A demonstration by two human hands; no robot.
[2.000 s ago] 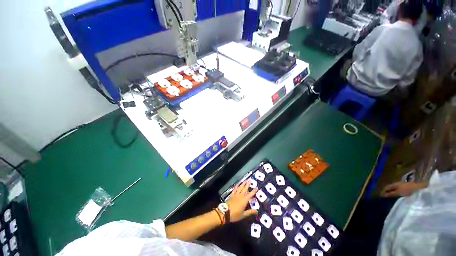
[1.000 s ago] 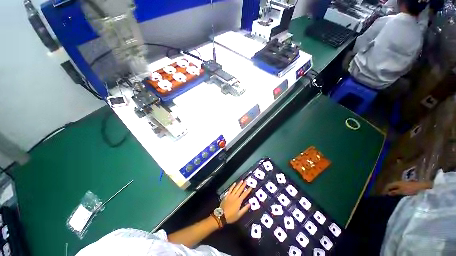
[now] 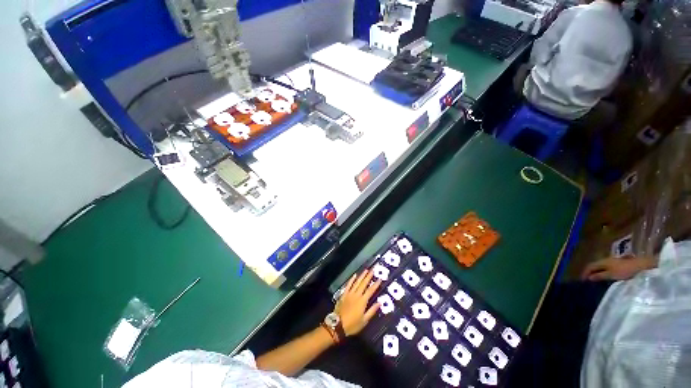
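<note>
My left hand (image 3: 356, 303), with a watch on the wrist, lies palm down with fingers spread on the left edge of a black tray (image 3: 471, 305). It grips nothing. The tray's pockets hold many white square parts with dark centre dots. My right hand (image 3: 612, 268), small at the right beyond the bench edge, rests with its fingers loosely extended; I see nothing in it. An orange fixture (image 3: 469, 239) without white parts lies beside the tray. Another orange fixture (image 3: 252, 116) with white parts in two rows sits on the machine's blue stage, under the machine head (image 3: 220, 57).
The white machine base (image 3: 303, 189) has control buttons (image 3: 303, 235) at its front corner. A clear bag (image 3: 129, 333), a thin rod, a ring (image 3: 531, 175) and part of a second tray (image 3: 10, 364) lie around. A person (image 3: 580, 61) sits at the back right; wrapped cartons stand nearby.
The machine head has moved left, then slightly back right, above the loaded fixture. My left hand has shifted slightly towards the tray's left edge. The view has shifted a little.
</note>
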